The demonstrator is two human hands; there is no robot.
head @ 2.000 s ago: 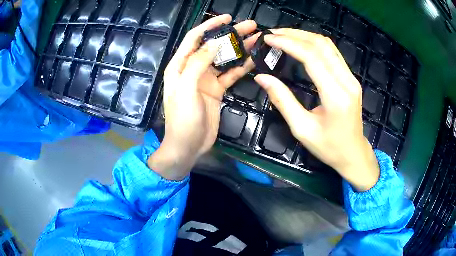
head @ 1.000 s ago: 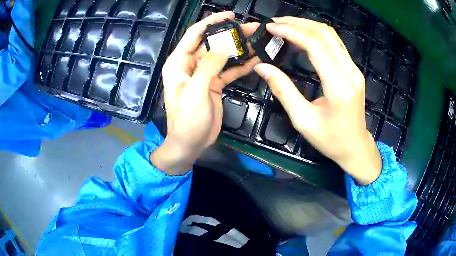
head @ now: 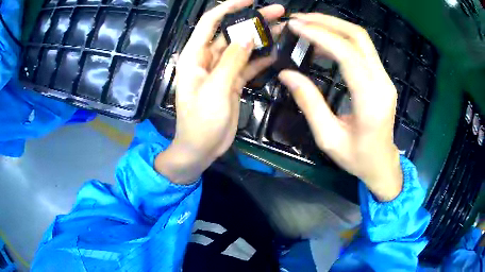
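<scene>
My left hand (head: 210, 101) holds an open black housing half (head: 248, 33) between thumb and fingers, its inside facing up with a white label and a yellow-orange edge. My right hand (head: 351, 101) holds a dark cover (head: 293, 49) with a small white label, tilted on edge between thumb and index finger. The two pieces are close side by side and not closed together. Below the hands lies a black tray (head: 290, 151) with dark rounded squares in its pockets, partly hidden by the hands.
A black tray with shiny pockets (head: 85, 56) lies at the left. Stacked black trays (head: 460, 175) stand at the far right. The green bench (head: 452, 69) shows around the trays. Another person's blue sleeve (head: 24, 114) is at the left edge.
The view has shifted, so the trays sit further left and up. The housing half is turned more face-up in my left hand. My right hand still holds the cover beside it.
</scene>
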